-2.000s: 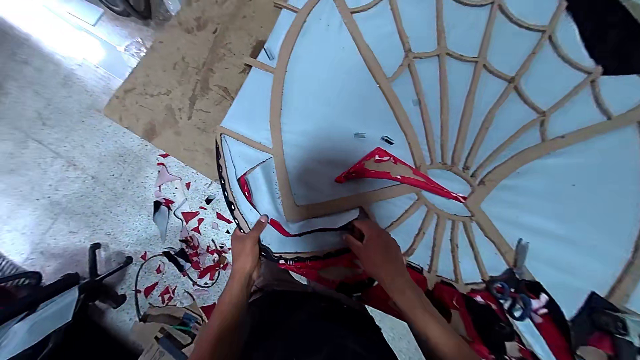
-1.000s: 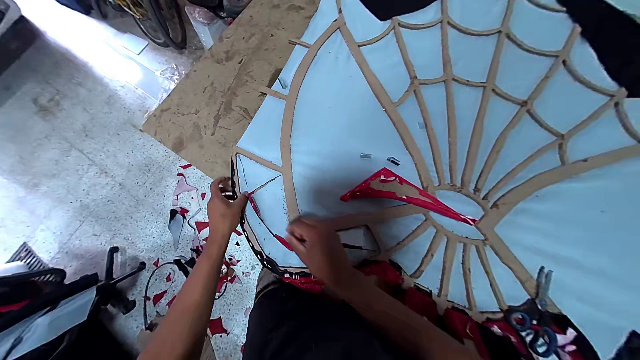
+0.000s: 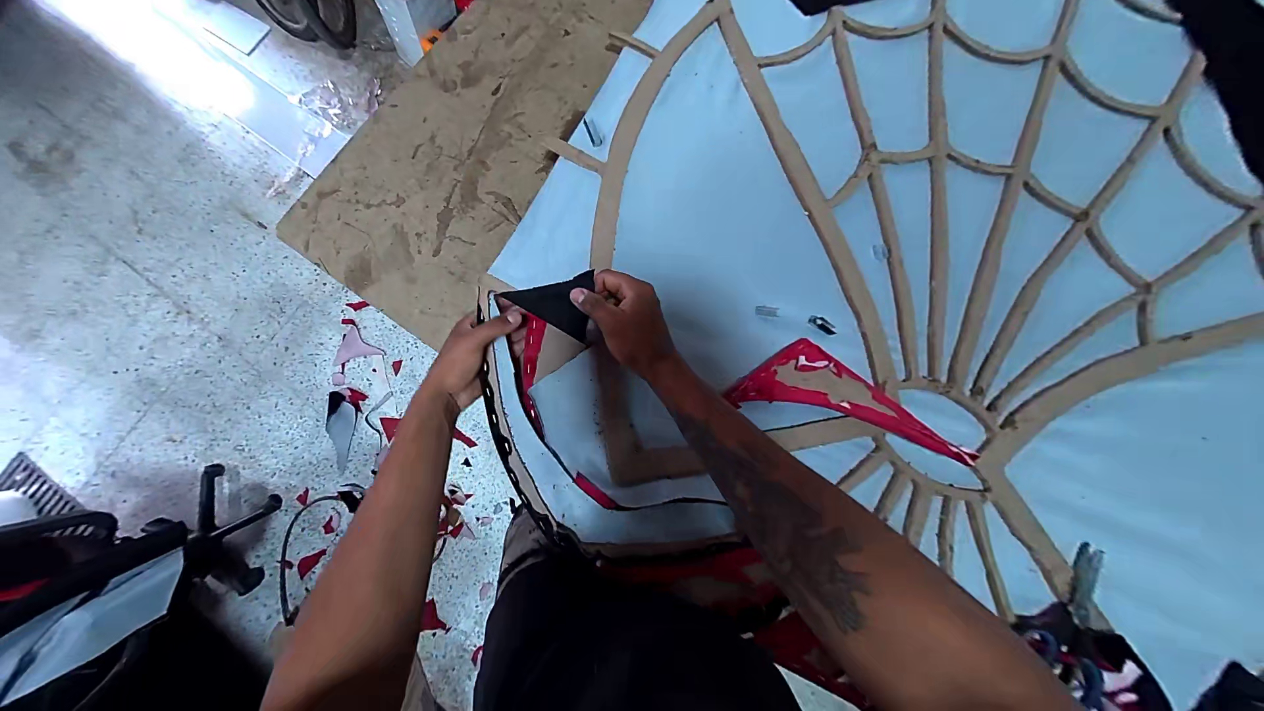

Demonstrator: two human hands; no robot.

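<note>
My right hand (image 3: pixel 624 314) pinches a corner of black fabric (image 3: pixel 555 304), lifted and folded back over the left end of the brown web-pattern frame (image 3: pixel 609 217). The fingers of my left hand (image 3: pixel 476 351) grip the frame's outer left edge, thumb on top beside a red fabric strip (image 3: pixel 532 346). Pale blue sheeting (image 3: pixel 721 197) lies under the frame's openings. A narrow triangular piece with red fabric edges (image 3: pixel 829 387) rests on the frame, right of my hands. Scissors (image 3: pixel 1084 592) lie at the lower right among dark and red scraps.
A stained brown board (image 3: pixel 444 178) extends from under the sheeting at upper left. Red, pink and dark scraps (image 3: pixel 351 348) litter the speckled floor. A dark chair base (image 3: pixel 222 533) stands at lower left. Small metal pieces (image 3: pixel 822 324) lie on the sheeting.
My right hand has moved up and left from the lower part of the frame's corner and now holds a lifted black fabric corner. My left hand has stayed at the outer edge since a second ago.
</note>
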